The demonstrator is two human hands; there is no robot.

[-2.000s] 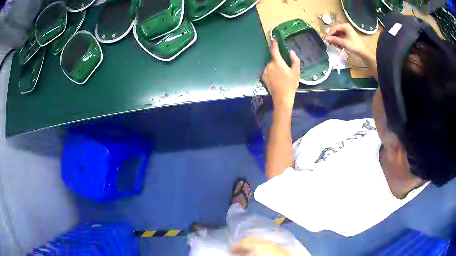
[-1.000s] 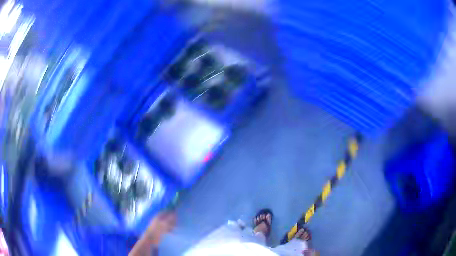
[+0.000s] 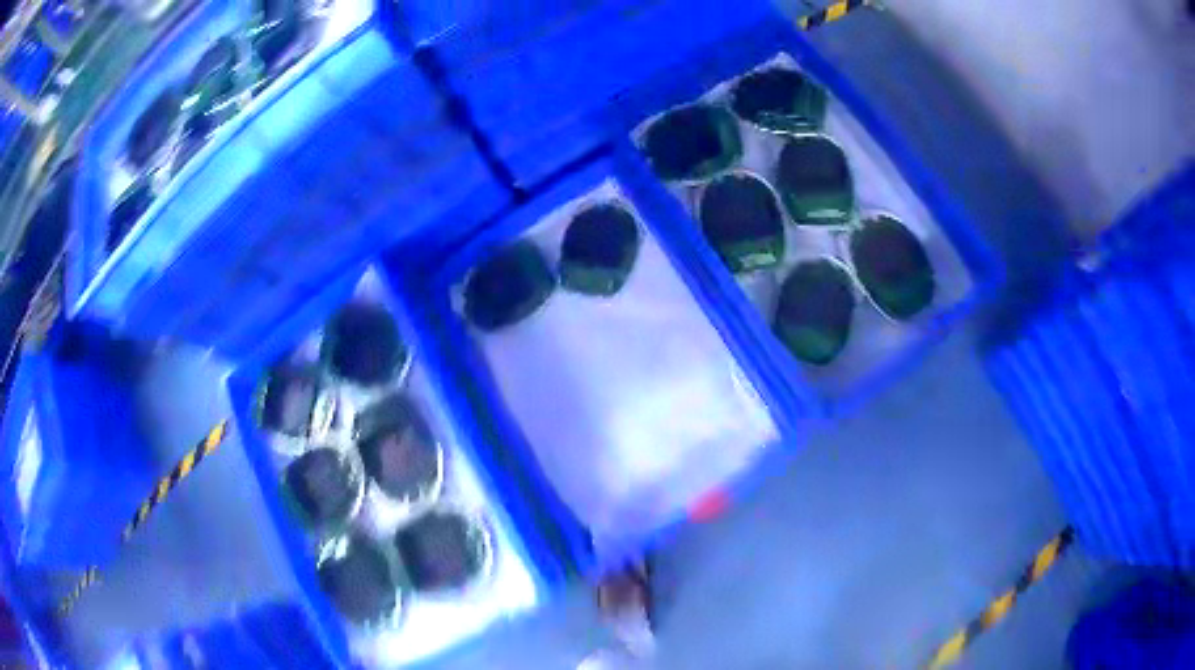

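Observation:
Three lined blue crates lie side by side in front of me. The middle crate (image 3: pixel 773 458) holds two dark-and-green oval panels at its far end, one panel (image 3: pixel 600 246) right of the other (image 3: pixel 509 284); its white liner (image 3: pixel 616 380) shows below them. The right crate (image 3: pixel 904 343) holds several oval panels, and so does the left crate (image 3: pixel 282 569). Neither of my hands can be made out. A small blurred skin-coloured patch shows below the middle crate; I cannot tell whether it is a foot or a hand.
Tall blue crate stacks (image 3: pixel 315 196) stand beyond the three crates; the upper left one has panels in its top crate. Another blue stack (image 3: pixel 1114 380) is at the right. A dark blue object (image 3: pixel 1134 628) is at lower right. Yellow-and-black tape (image 3: pixel 1003 605) marks the floor.
The view has swung from the workbench and seated person to the crates on the floor. The crates now appear larger and more central. The hand or forearm at the lower left is gone from view.

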